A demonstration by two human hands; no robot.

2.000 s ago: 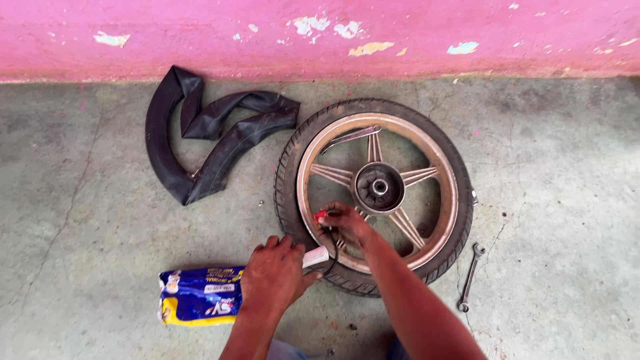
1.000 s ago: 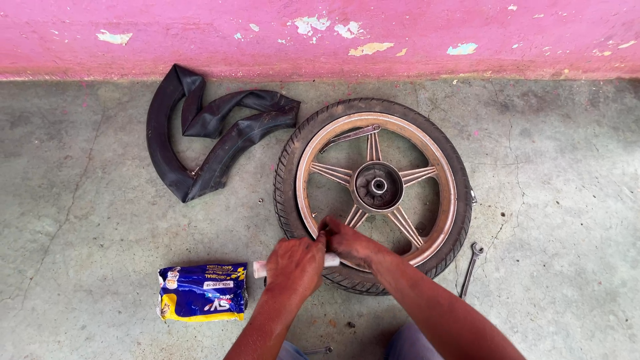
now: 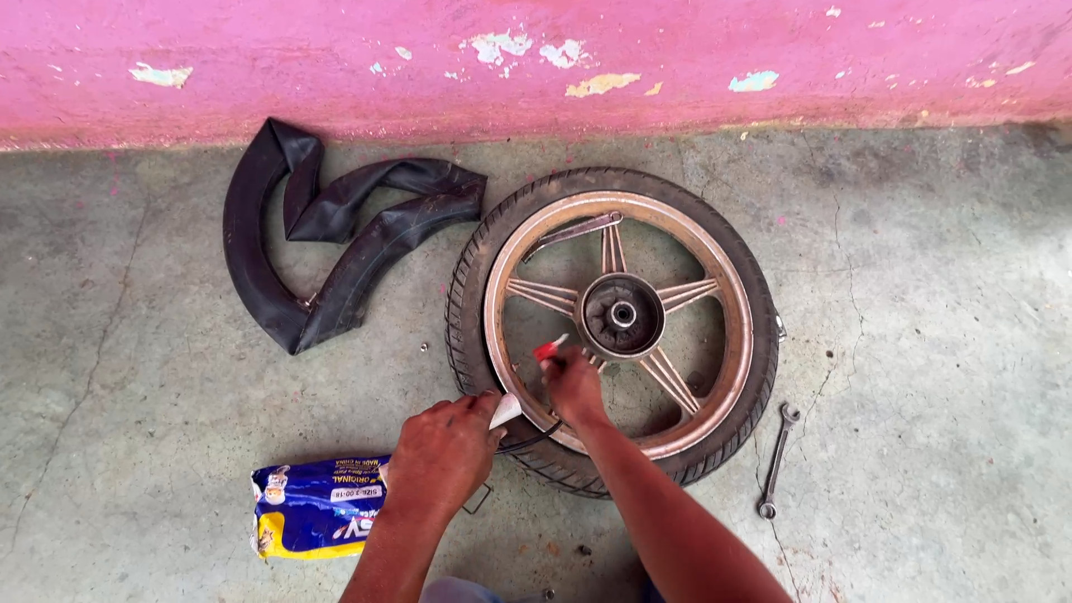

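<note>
A motorcycle wheel (image 3: 621,315) with a ribbed tyre (image 3: 473,318) and spoked alloy rim lies flat on the concrete floor. Over the lower left of the rim, my right hand (image 3: 574,385) grips a small red object (image 3: 549,348) with a pale tip. My left hand (image 3: 448,444), at the tyre's lower left edge, holds a white tube-shaped item (image 3: 505,411). A thin black cable or hose (image 3: 532,440) runs between the hands; its ends are hidden. A folded black rubber inner tube (image 3: 251,243) lies left of the wheel.
A blue and yellow plastic package (image 3: 314,511) lies beside my left forearm. A combination wrench (image 3: 778,461) rests right of the wheel, and a metal lever (image 3: 578,230) lies across the rim's upper left. The pink wall (image 3: 536,84) stands behind.
My right hand has lifted from beside my left hand toward the hub, and the red object shows again. The white item, which stuck out to both sides of my left hand, now points up and right.
</note>
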